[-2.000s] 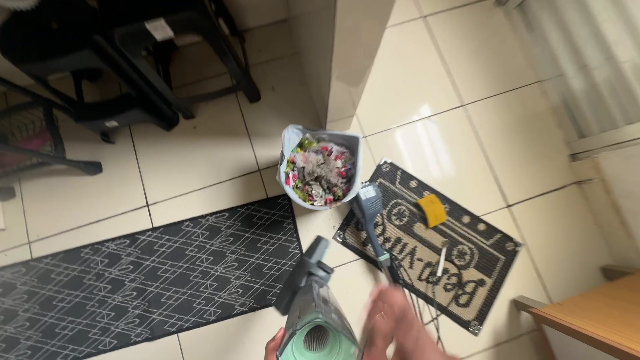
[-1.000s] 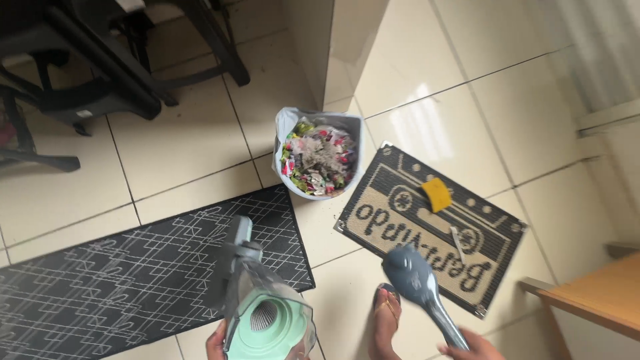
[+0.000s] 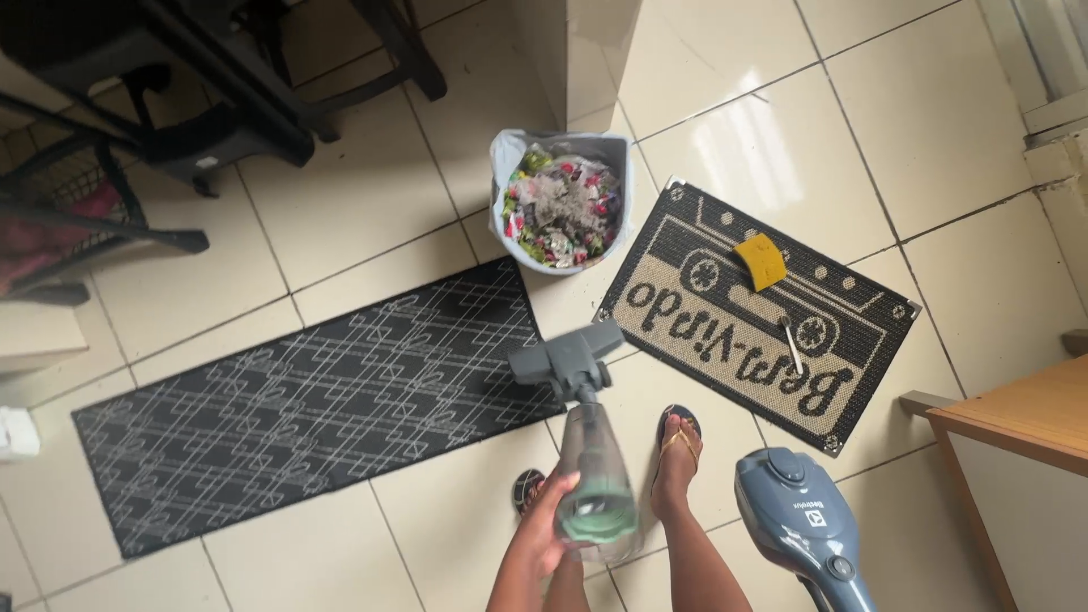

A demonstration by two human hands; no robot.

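My left hand (image 3: 544,523) is closed around a clear vacuum dust canister (image 3: 595,442) with a green part inside and a grey floor nozzle (image 3: 568,361) at its far end. The nozzle hangs over the right end of the dark patterned runner. At the lower right is a blue-grey Electrolux vacuum motor body (image 3: 799,510), apart from the canister; its handle runs down out of the frame, and my right hand is not visible. A lined bin (image 3: 626,204) heaped with wrappers and grey dust stands beyond the nozzle.
A black runner mat (image 3: 323,408) lies at left. The cassette-patterned doormat (image 3: 654,314) at right bears a yellow sponge (image 3: 762,262) and a small brush (image 3: 792,347). Black chairs (image 3: 255,93) stand upper left, wooden furniture (image 3: 1020,408) at right. My sandalled feet (image 3: 677,450) are below the mats.
The canister in my left hand has moved right, from over the runner's lower edge toward my feet. The motor body has moved right and down, and my right hand has left the view.
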